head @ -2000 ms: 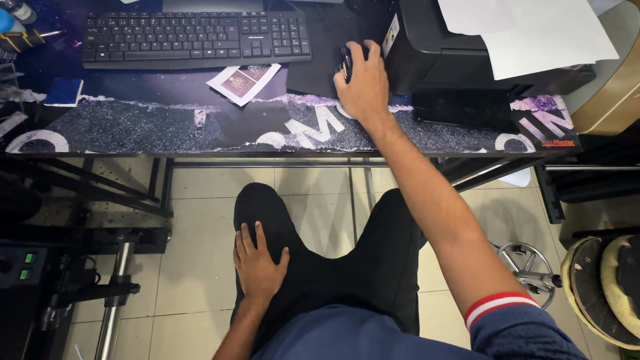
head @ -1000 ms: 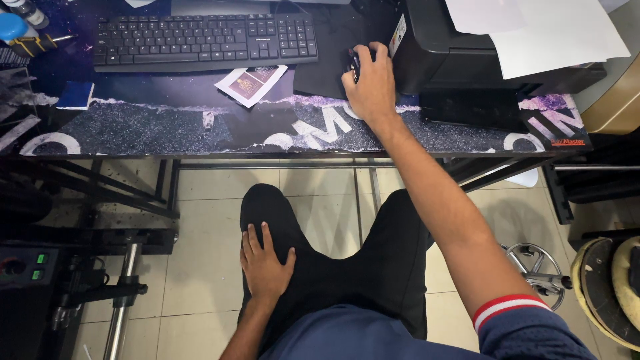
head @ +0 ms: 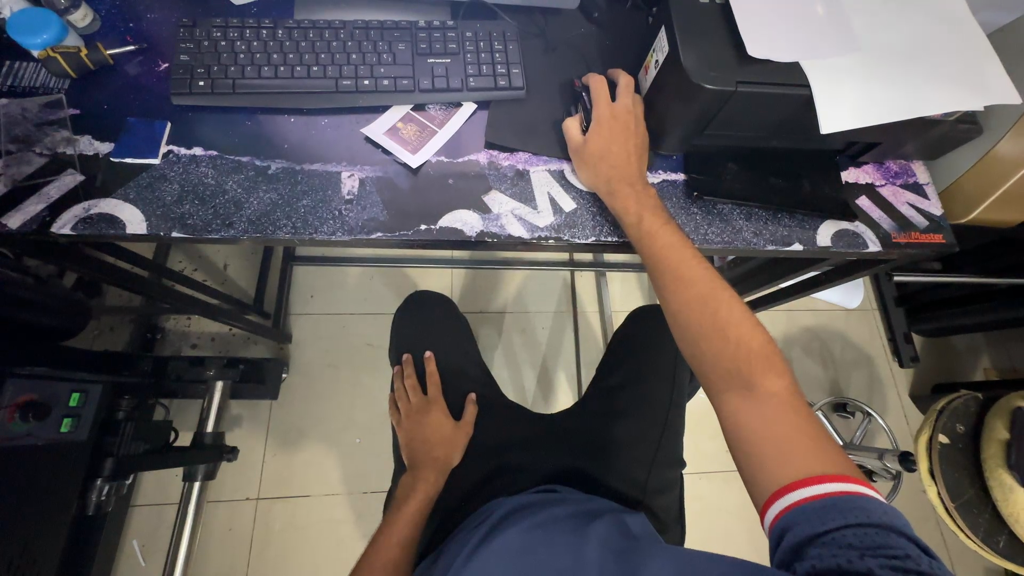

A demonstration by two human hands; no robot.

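Observation:
My right hand [head: 610, 138] rests over a black computer mouse [head: 582, 104] on a dark mouse pad [head: 524, 124], its fingers curled on it. My left hand [head: 430, 424] lies flat on my thigh, in black trousers, fingers spread, holding nothing. A black keyboard [head: 344, 60] is on the desk [head: 304, 196], left of the mouse. Partly under the keyboard's front edge is a printed paper with brown panels [head: 416, 134]. A small blue booklet or pad [head: 141, 141] lies farther left.
A black printer [head: 752, 104] with white sheets [head: 896, 68] on top stands right of my right hand. A blue-capped bottle [head: 36, 30] and a yellow-black screwdriver [head: 76, 60] are at the upper left. Machinery with a metal rod [head: 196, 480] stands lower left; round padded pieces [head: 960, 456] lower right.

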